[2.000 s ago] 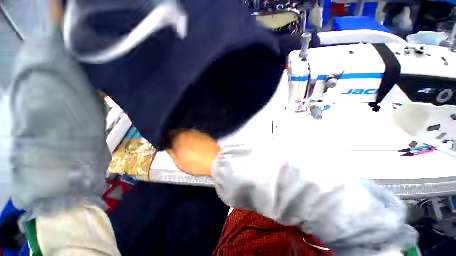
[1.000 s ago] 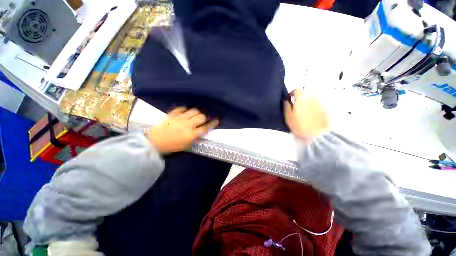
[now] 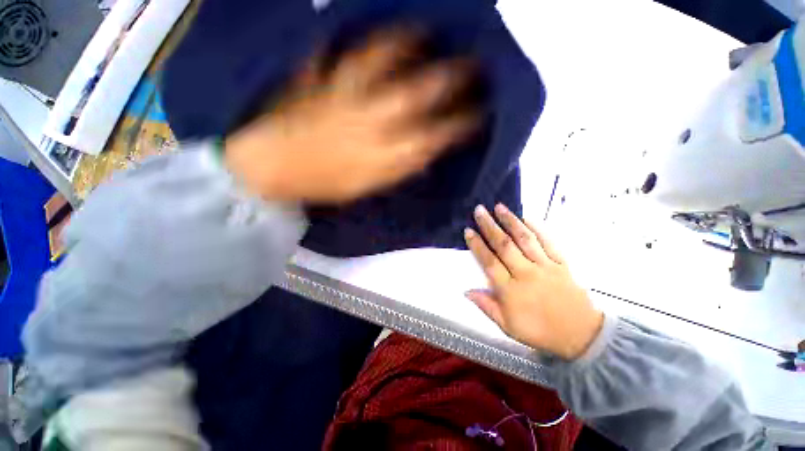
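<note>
A dark navy garment (image 3: 521, 97) lies on the white machine table, its near edge a little behind the table's front edge. My left hand (image 3: 353, 132) is blurred and raised over the middle of the garment, fingers spread; whether it touches the cloth is not clear. My right hand (image 3: 534, 286) is flat, palm down, fingertips at the garment's near right edge, holding nothing between the fingers. A small piece of white shows at the garment's top.
The white sewing machine head (image 3: 728, 167) stands at right, with its presser foot parts below. A measuring tape strip (image 3: 415, 328) runs along the table's front edge. A grey box with a fan grille (image 3: 31, 40) and taped cardboard (image 3: 124, 158) are at left. Dark red checked cloth (image 3: 415, 396) covers my lap.
The garment was held up, then laid on the table. My left hand has moved from its near edge up over its middle. My right hand now lies flat at the near right edge.
</note>
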